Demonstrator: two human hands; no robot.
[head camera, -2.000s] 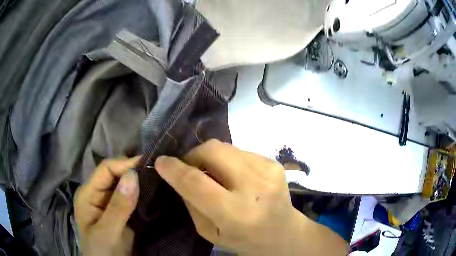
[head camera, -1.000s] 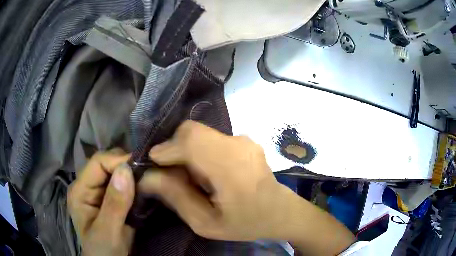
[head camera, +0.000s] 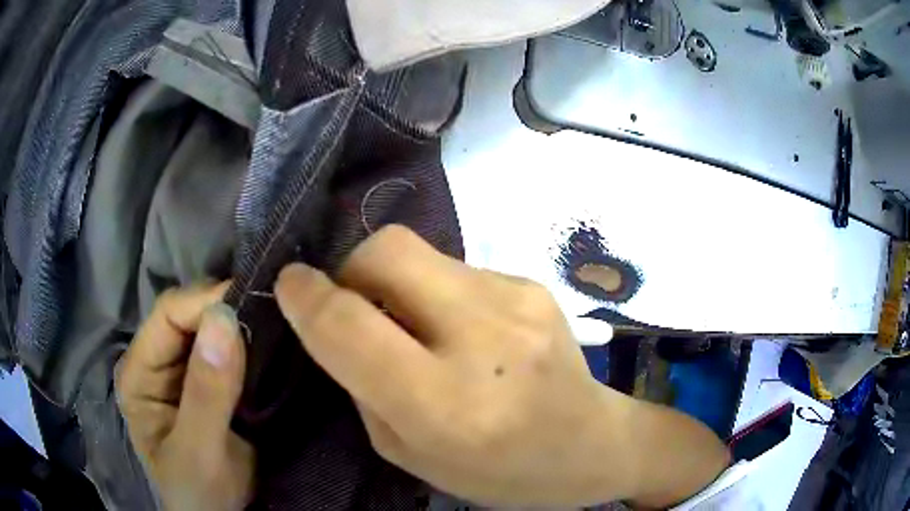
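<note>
The grey ribbed garment (head camera: 289, 170) lies across the left and lower middle, with dark brown-black cloth (head camera: 329, 439) below its seam edge. My left hand (head camera: 195, 384) pinches the seam edge between thumb and forefinger. My right hand (head camera: 449, 359) is just right of it, fingertips bent together on a thin pale glint, which looks like a hand needle (head camera: 259, 294), at the seam. A pale thread (head camera: 374, 200) loops on the dark cloth above my right hand. Smooth plain grey cloth (head camera: 195, 210) is bunched at left.
A pale panel (head camera: 459, 25) lies at the top. The white machine table (head camera: 718, 230) has a worn brown patch (head camera: 602, 277). A slim black tool (head camera: 843, 170) lies on the machine bed. A yellow tray (head camera: 893, 299) is at the right edge, a dark, red-edged phone (head camera: 763, 434) at lower right.
The view has shifted, so garment and machine sit higher in the picture. My left hand keeps its pinch. My right fingers have moved at the seam and are drawn together on the needle again.
</note>
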